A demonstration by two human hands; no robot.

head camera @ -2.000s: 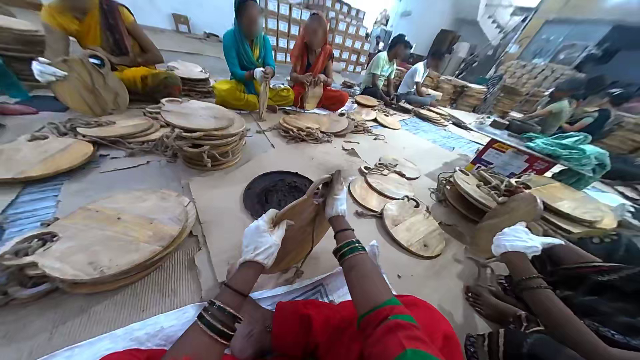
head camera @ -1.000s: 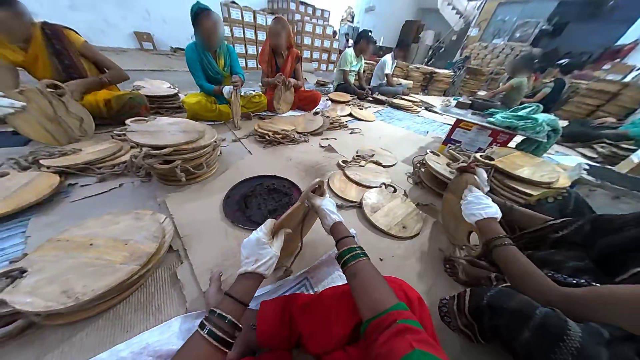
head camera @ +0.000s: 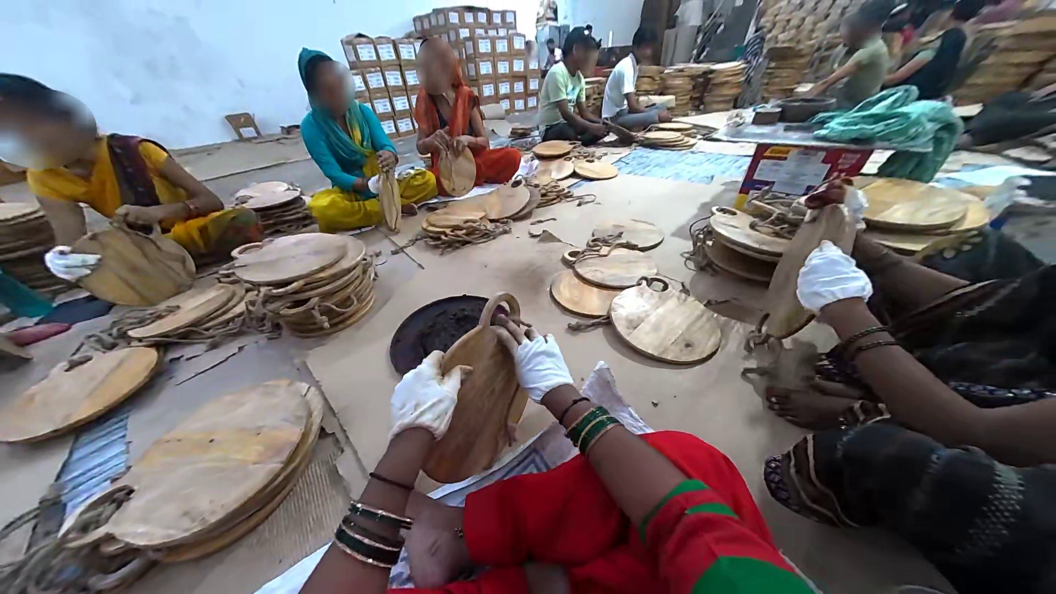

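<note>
A round wooden board with a looped handle [head camera: 474, 404] stands tilted on edge between my two hands, over my lap. My left hand [head camera: 427, 396], in a white glove, grips its left edge. At the upper right, by the handle loop, is my right hand [head camera: 535, 359], gloved in white with bare fingertips; whether a cloth is in its fingers I cannot tell. Just behind the board lies a dark round pan [head camera: 421, 330] with dark matter in it. Several round boards [head camera: 667, 323] with rope lie on the cardboard beyond my right hand.
Board stacks stand at left [head camera: 214, 462], at mid left [head camera: 297, 264] and at right [head camera: 734, 235]. A co-worker's gloved hand [head camera: 832, 276] holds a board close on my right. Other people sit across the floor. A printed carton [head camera: 796, 169] bears green netting [head camera: 887, 120].
The board between my hands has turned to show more of its broad face. The co-worker on the right has lifted a board more upright.
</note>
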